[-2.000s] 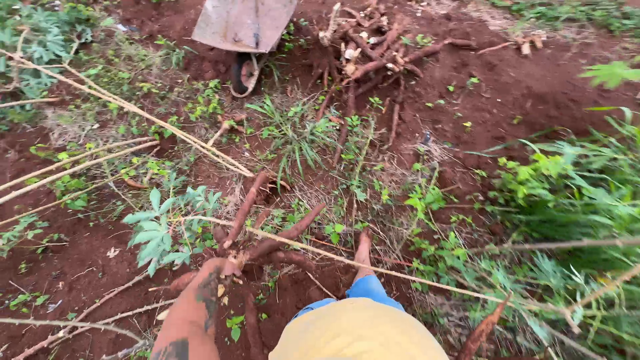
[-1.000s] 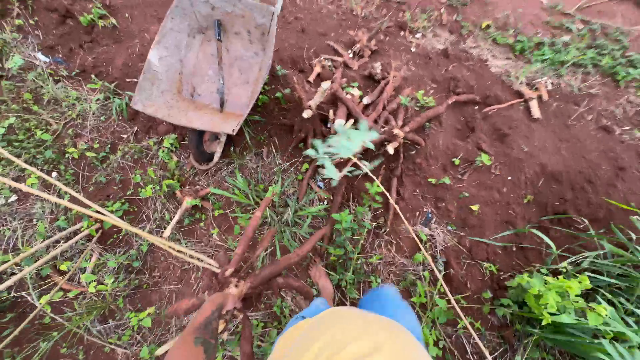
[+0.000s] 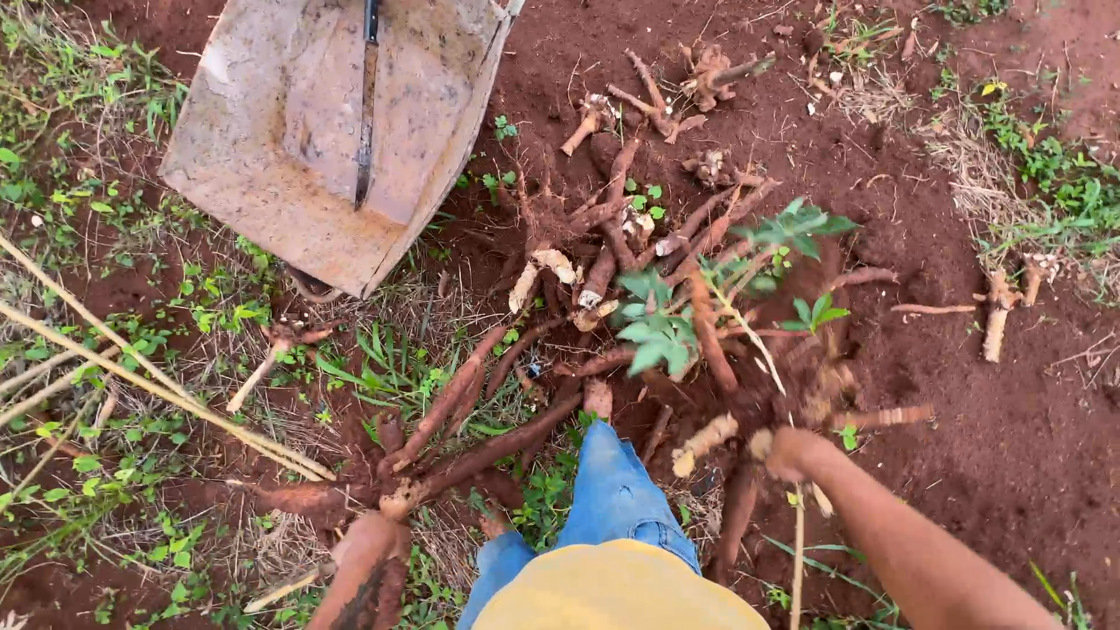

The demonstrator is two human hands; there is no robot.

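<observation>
My left hand (image 3: 372, 535) grips the stem end of a cluster of long brown cassava roots (image 3: 507, 442), which fan out over the weeds at lower left. On the right, my right hand (image 3: 794, 453) is closed around the stump of another cassava root cluster (image 3: 710, 337); it is somewhat blurred. A thin pale stalk (image 3: 744, 325) with green leaves passes by that hand. More cut cassava roots (image 3: 621, 210) lie piled on the red soil ahead of my foot.
A dirty metal wheelbarrow (image 3: 254, 166) stands at upper left, a long knife (image 3: 366, 122) lying in its tray. Long pale stalks (image 3: 157, 385) cross the weeds at left. Root stumps (image 3: 997, 315) lie on soil at far right.
My right hand has come into view, holding a root cluster. The left hand still holds its cluster. The view has moved nearer to the wheelbarrow and pile.
</observation>
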